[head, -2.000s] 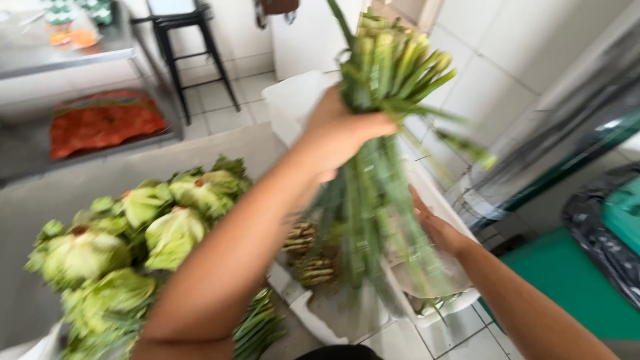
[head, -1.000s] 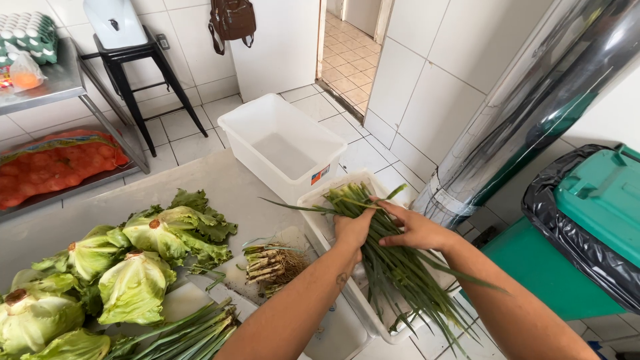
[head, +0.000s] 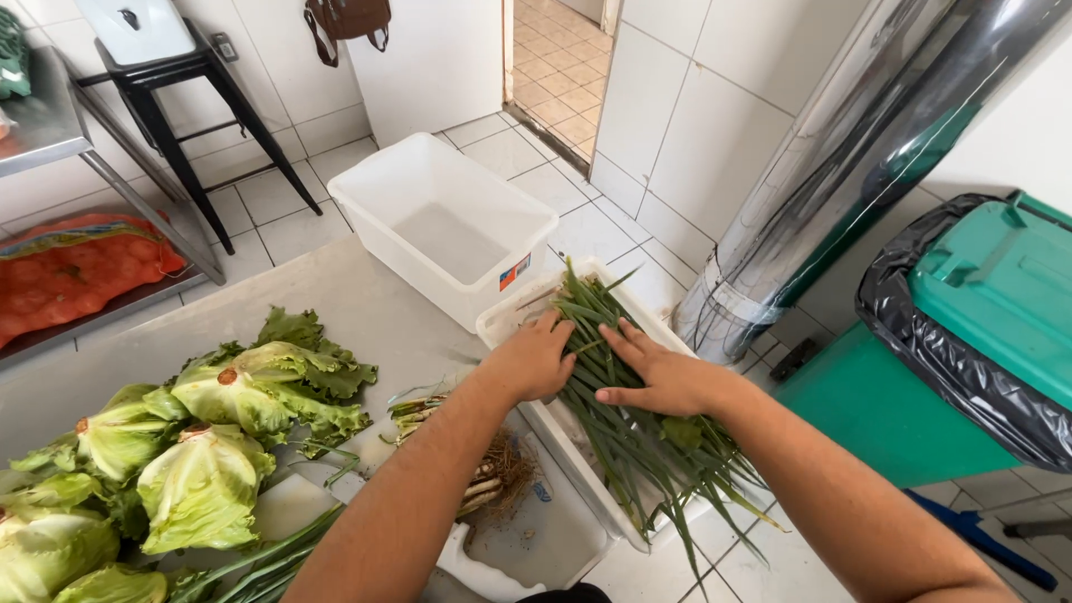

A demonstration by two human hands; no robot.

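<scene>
A bundle of long green onion leaves [head: 615,419] lies in a shallow white plastic tray [head: 578,481], its tips hanging over the near edge. My left hand [head: 532,356] rests on the upper left side of the leaves, fingers bent; whether it grips them is unclear. My right hand [head: 657,373] lies on top of them with its fingers spread. Left of the tray, cut root ends of green onions [head: 481,486] are on a white cutting board [head: 557,536], partly behind my left forearm. A knife with a white handle [head: 486,574] lies near the board's close edge.
Several lettuce heads [head: 205,486] and more green onions [head: 280,553] lie on the metal table [head: 314,276]. An empty white plastic bin [head: 435,226] stands behind the tray. To the right are a shiny metal duct [head: 825,184] and a green trash bin [head: 888,410] with a black liner.
The green onion bundle, held up in my left hand two seconds ago, now lies in the tray. Since one second ago, my hands have moved apart, and my right hand has spread over the leaves.
</scene>
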